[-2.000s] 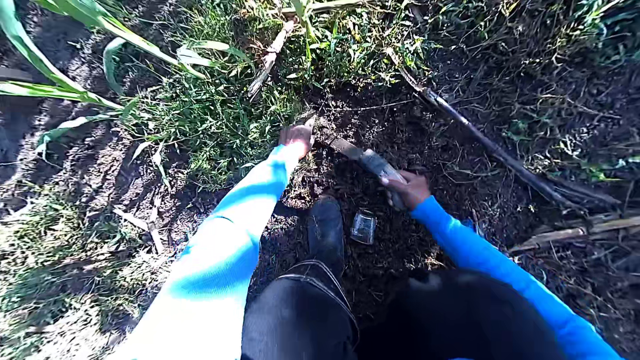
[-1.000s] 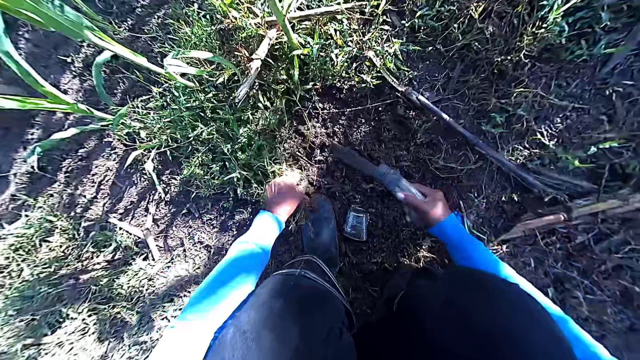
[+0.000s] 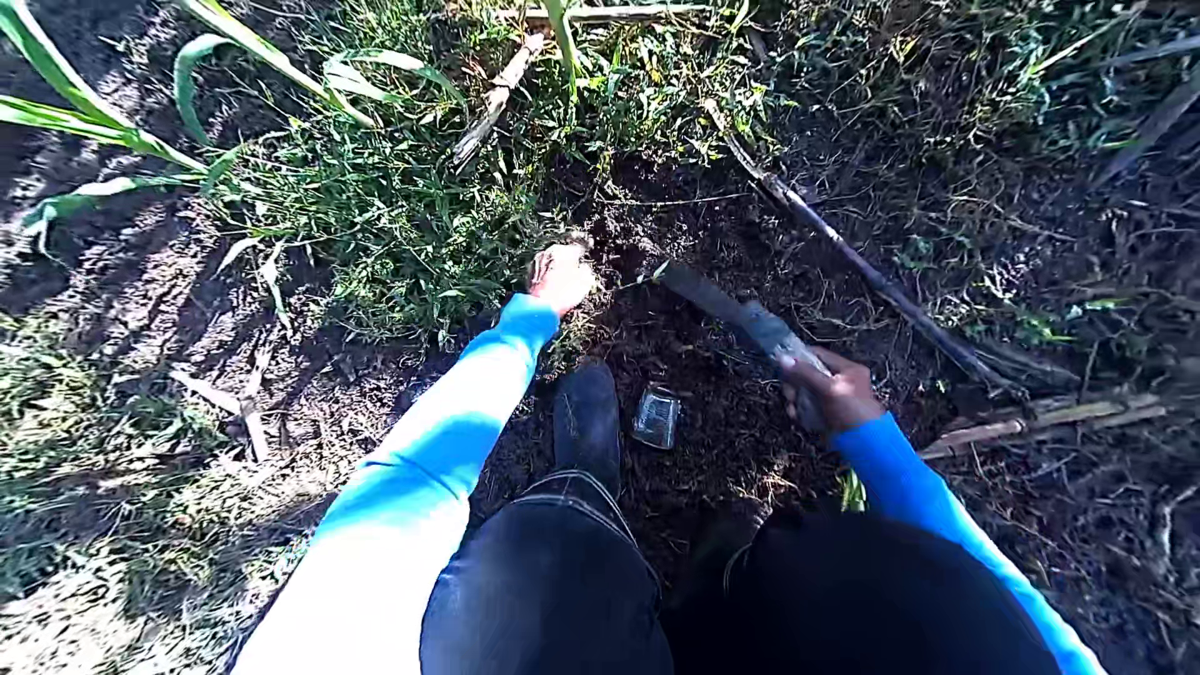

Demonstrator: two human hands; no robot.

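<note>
My right hand [image 3: 830, 389] is closed around the grey handle of a broad-bladed knife [image 3: 701, 291], perhaps a short machete. Its dull blade points up and left, low over the dark soil. My left hand [image 3: 562, 277] is at the edge of the grass [image 3: 403, 225], left of the blade tip and apart from it. The fingers look curled at some weeds and roots, but what lies between them is hidden. Between my boot [image 3: 588, 417] and the knife handle, a small clear rectangular container [image 3: 657, 417] rests on the soil.
A long dry stalk [image 3: 872, 272] slants across the ground beyond the knife. Another broken stalk [image 3: 1041, 427] lies at the right, and a short one [image 3: 499, 98] lies in the grass. Green leafy plants [image 3: 94, 122] stand at the upper left. My knees frame the bottom.
My left hand came down toward the boot, then moved back up to the grass edge. The knife has stayed in my right hand, its blade now farther from my left hand than two seconds ago.
</note>
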